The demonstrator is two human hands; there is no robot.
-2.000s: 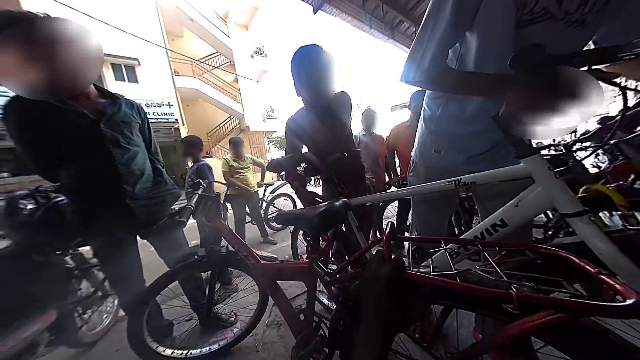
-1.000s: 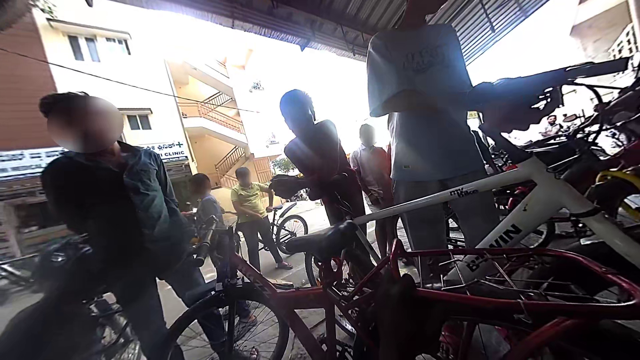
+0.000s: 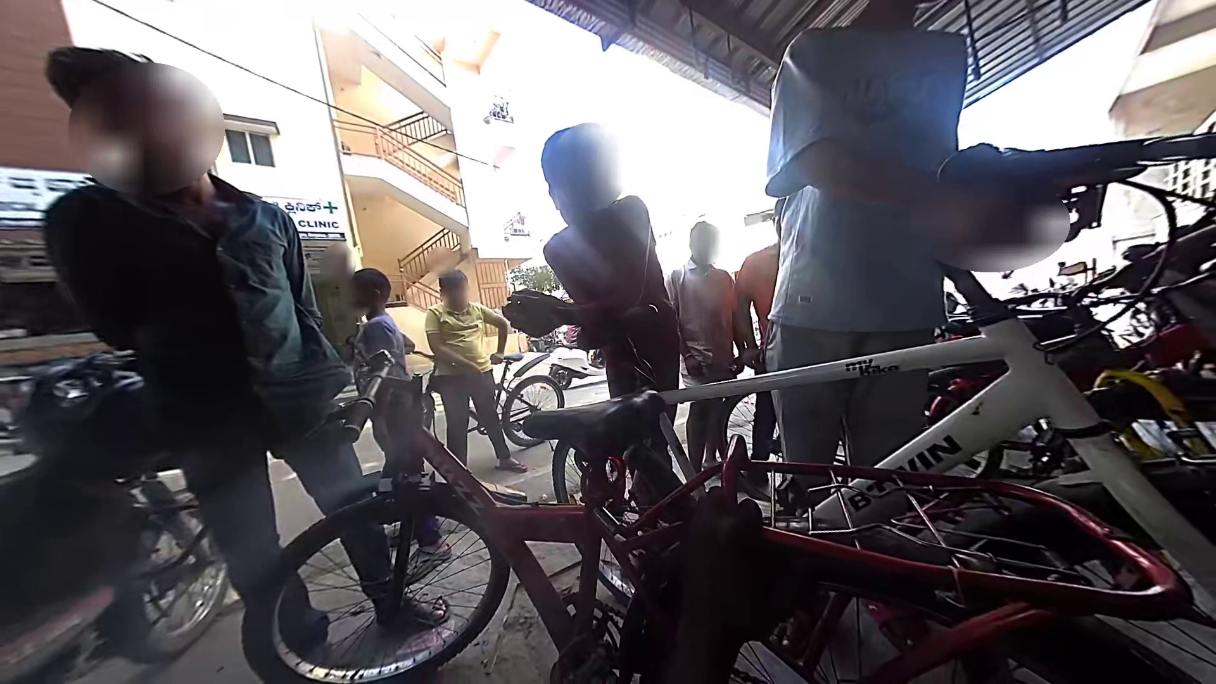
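Neither of my hands shows in the head view. Closest to me is a red bicycle frame (image 3: 541, 522), its spoked wheel (image 3: 380, 579) at lower left. A red metal luggage rack (image 3: 959, 475) spans the lower right. Behind it stands a white B'Twin bicycle frame (image 3: 1016, 375), and a black saddle (image 3: 594, 418) shows at the left end of its top tube. A person in a light T-shirt (image 3: 864, 247) stands behind the white frame, near the handlebar (image 3: 1159, 147). A dark shape (image 3: 717, 579) low in the middle cannot be made out.
A person in a dark shirt (image 3: 275, 275) stands at the left beside a parked two-wheeler (image 3: 176, 579). Another person (image 3: 613, 275) leans at the centre. Several people stand farther back, near another bicycle (image 3: 532, 408). More bicycles crowd the right side under a corrugated roof (image 3: 1026, 47).
The view has tilted up and shifted since the oldest frame. The person in the light T-shirt shows more fully, with an arm still toward the handlebar.
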